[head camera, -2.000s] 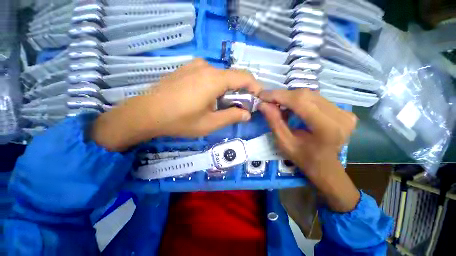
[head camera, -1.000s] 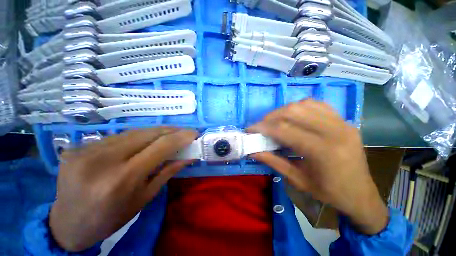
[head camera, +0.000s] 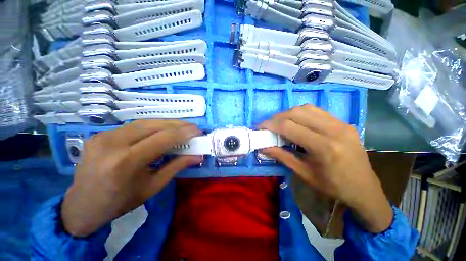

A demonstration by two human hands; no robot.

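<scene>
A strapped watch (head camera: 231,143) lies level over the front row of the blue compartment tray (head camera: 222,170), its white back with the dark round sensor facing up. My left hand (head camera: 134,171) is closed on its strap half with holes. My right hand (head camera: 327,158) is closed on the other strap half. The strap ends are hidden under my fingers. A strapless watch case (head camera: 75,149) sits in a front-left pocket, and other cases show partly below the held watch.
Fanned stacks of strapped watches cover the tray's back left (head camera: 97,76) and back right (head camera: 314,38). A crinkly clear bag (head camera: 429,102) with a white label lies right, another clear bag (head camera: 14,66) left. A rack of upright panels (head camera: 434,214) stands lower right.
Both hands have moved from pinching a watch case above the tray to holding a watch by its two straps, sensor up. Since one second ago the view has shifted slightly.
</scene>
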